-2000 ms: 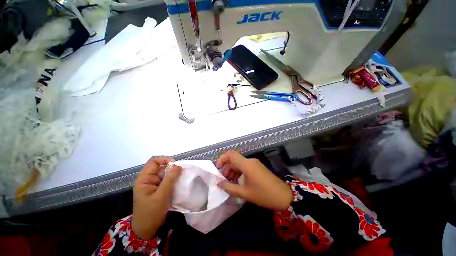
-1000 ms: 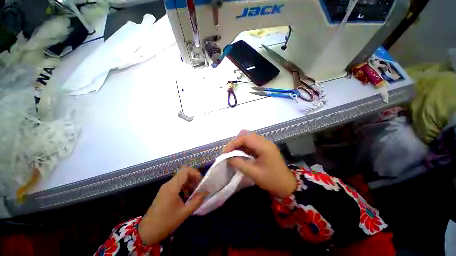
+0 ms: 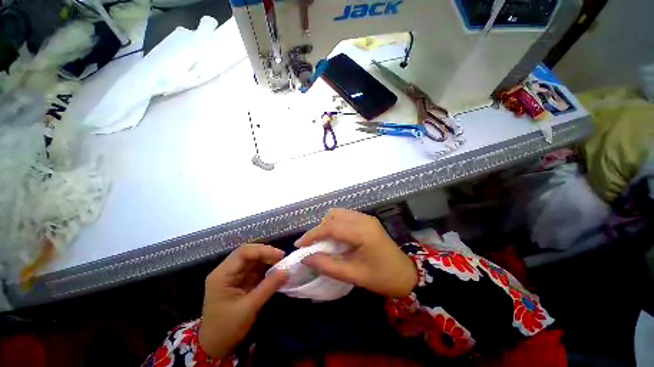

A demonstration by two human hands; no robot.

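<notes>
A small white garment piece [image 3: 319, 285] is held above the lap, just in front of the table's front edge. It is bent into a curved, rounded shape with folded layers. My left hand [image 3: 240, 290] pinches its left end between thumb and fingers. My right hand [image 3: 358, 251] pinches its upper right part, thumb on the near side. The fingers hide both ends of the piece. The white sewing machine [image 3: 430, 36] stands beyond, its presser foot area [image 3: 282, 80] brightly lit, with no hand at it.
Thread snips [image 3: 328, 132], a blue-handled tool [image 3: 391, 129], brown-handled shears [image 3: 423, 107] and a black phone [image 3: 358, 86] lie by the machine. White cut pieces [image 3: 158, 72] and lacy fabric [image 3: 64, 193] lie left. Thread spools [image 3: 527, 102] sit right.
The white piece was spread open with a hollow facing up, then tilted and folded; now it is more compact and curved. Both hands remain on it, lower than one second ago on the right.
</notes>
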